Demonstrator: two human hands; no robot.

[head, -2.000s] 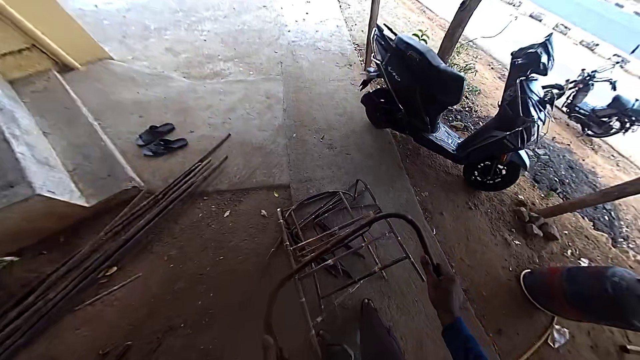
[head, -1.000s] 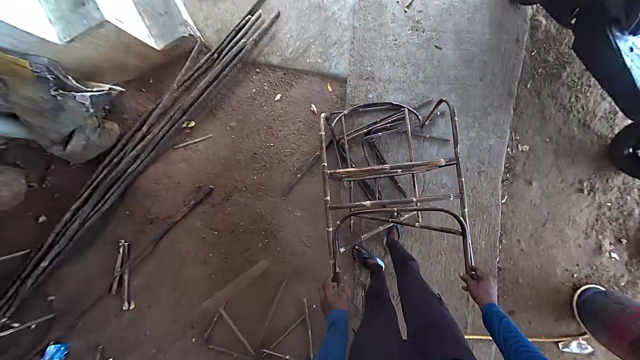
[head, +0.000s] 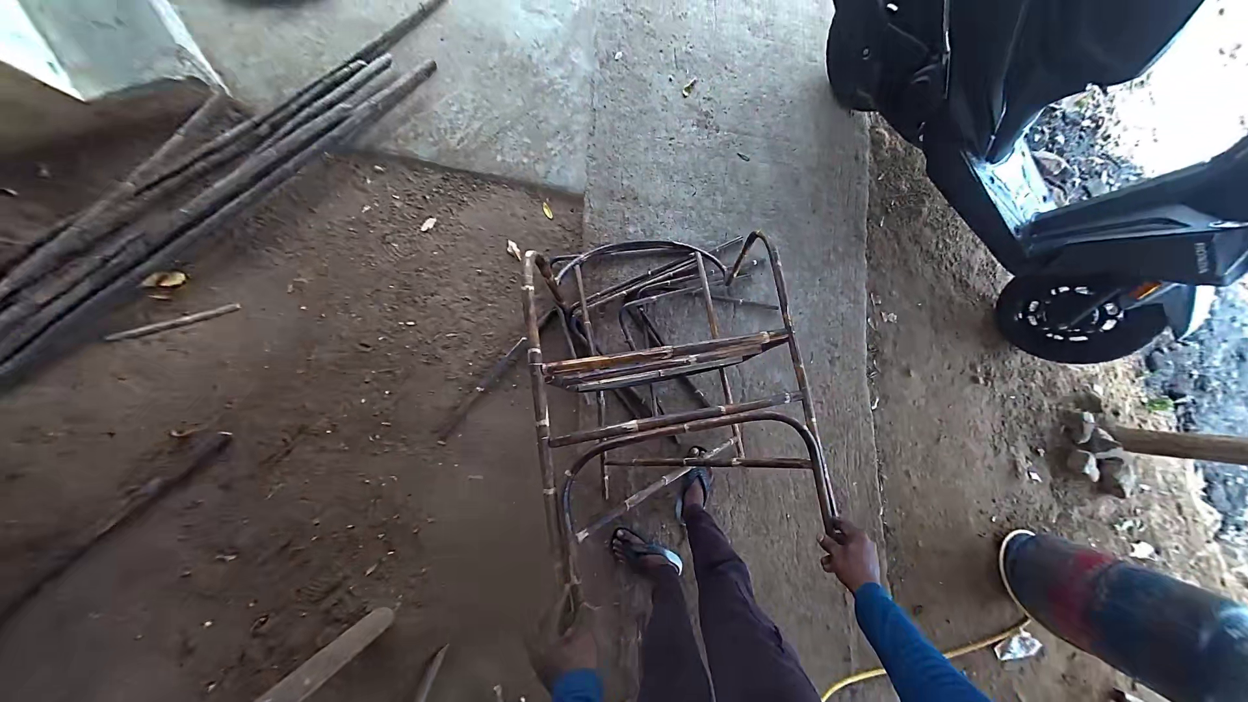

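A cane chair frame (head: 673, 426) with bent hoops and straight crossbars stands out in front of my legs. My left hand (head: 567, 648), somewhat blurred, grips the near end of its left pole. Around the near end of the right pole my right hand (head: 851, 556) is closed. A bundle of split cane strips (head: 663, 361) spans the middle of the frame. Through its bars more bent cane pieces (head: 639, 302) show beyond; whether they belong to the frame I cannot tell. My feet in sandals (head: 646, 552) are just below the lower crossbars.
Long poles (head: 224, 185) lie in a pile at the upper left, with loose sticks (head: 174, 322) on the dirt nearby. A black scooter (head: 1072, 234) stands at the upper right. A dark cylinder (head: 1121, 604), a yellow hose (head: 926, 663) and a wooden post (head: 1180, 444) are on the right.
Two seconds ago only my right hand was plainly seen on the cane; since one second ago both hands hold the frame. The view has swung down from the earliest frame.
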